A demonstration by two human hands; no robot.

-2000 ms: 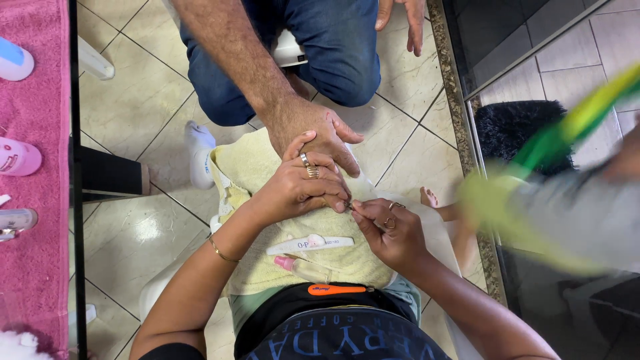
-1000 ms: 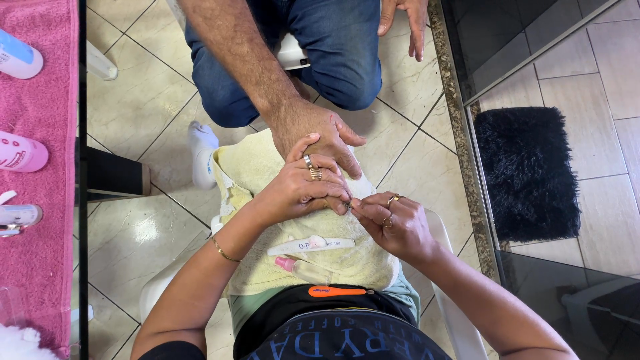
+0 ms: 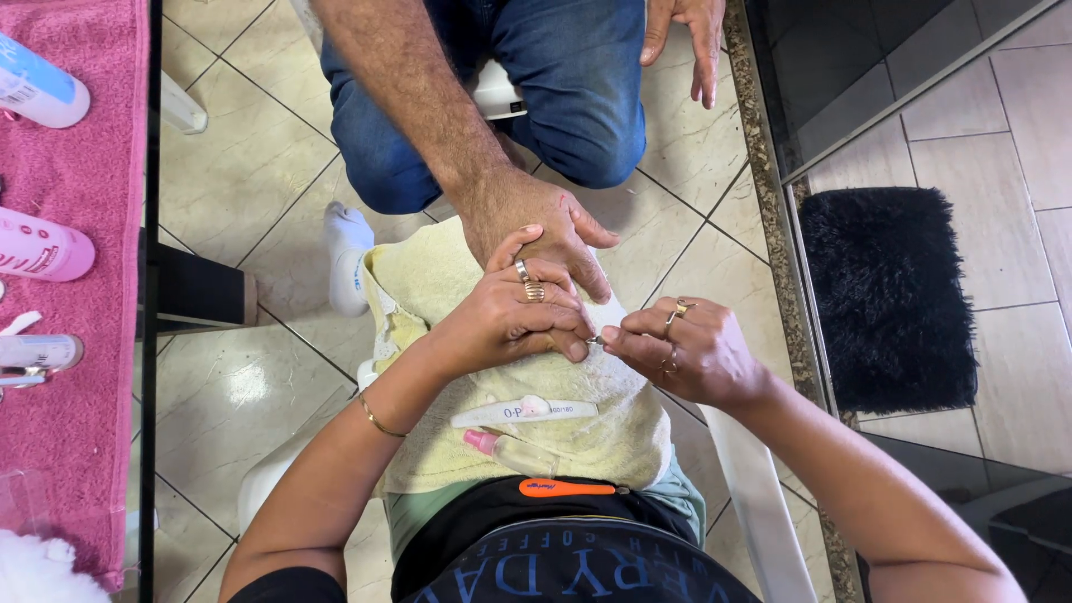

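On a pale yellow towel (image 3: 435, 452) over my lap, my left hand (image 3: 532, 306) grips a finger of another person's hand (image 3: 519, 213), which reaches in from the top. My right hand (image 3: 691, 347) pinches a small metal tool (image 3: 595, 340), its tip at that finger's nail; most of the tool is hidden in my fingers. Below the hands lies a nail file (image 3: 494, 413) with a bit of white cotton (image 3: 533, 406) on it. A small clear spray bottle with a pink top (image 3: 523, 455) lies beside it. An orange-handled tool (image 3: 565, 487) rests at my waist.
At the left, a pink towel (image 3: 75, 167) on a table holds several bottles and white cotton (image 3: 42, 569). The other person's knees (image 3: 578, 109) are in front. A white chair arm (image 3: 758, 502) stands by my right forearm; a black shaggy mat (image 3: 888, 297) lies at the right.
A blurred green and yellow thing at the right, seen two seconds ago, is out of view. My hands stay at the other person's finger, with only small shifts of my right hand.
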